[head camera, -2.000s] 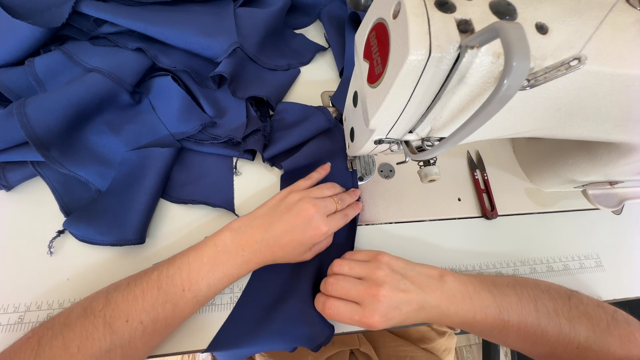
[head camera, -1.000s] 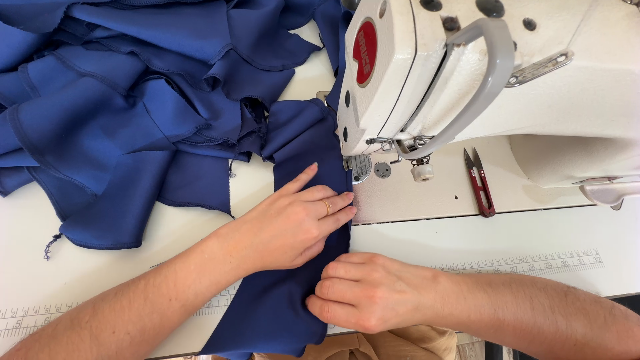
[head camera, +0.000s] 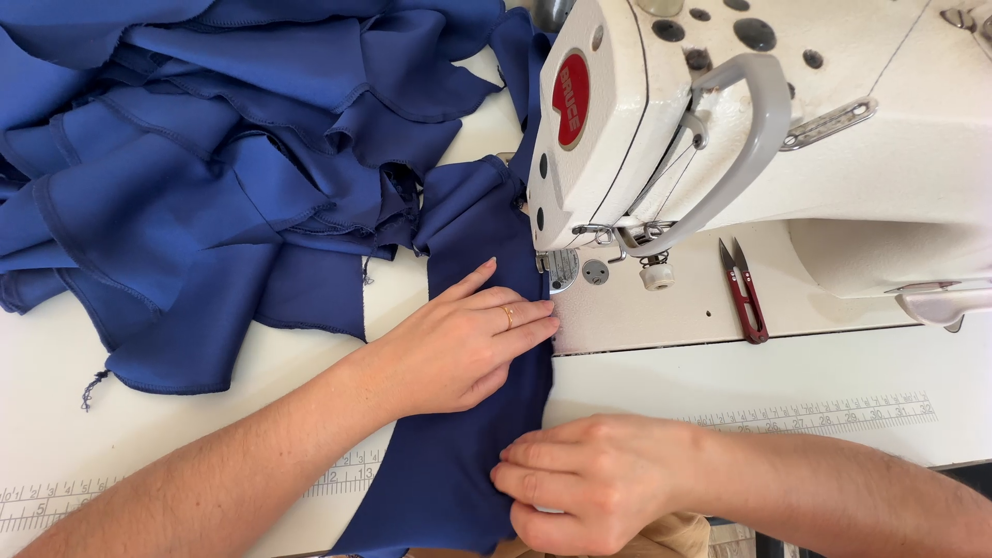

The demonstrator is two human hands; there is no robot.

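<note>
A strip of navy blue fabric (head camera: 473, 457) runs from the presser foot (head camera: 543, 262) of a white sewing machine (head camera: 697, 178) down over the table's front edge. My left hand (head camera: 473, 345), with a ring on one finger, lies flat on the strip just below the foot, fingertips at its right edge. Nearer the front, my right hand (head camera: 589, 480) pinches that same right edge, its fingers curled; the thumb is hidden. The needle cannot be made out.
A large heap of blue fabric pieces (head camera: 186, 194) covers the table's back left. Red-handled thread snips (head camera: 745, 298) lie on the machine bed at right. A ruler scale (head camera: 821, 415) is marked along the white table's front. The machine's arm overhangs the right side.
</note>
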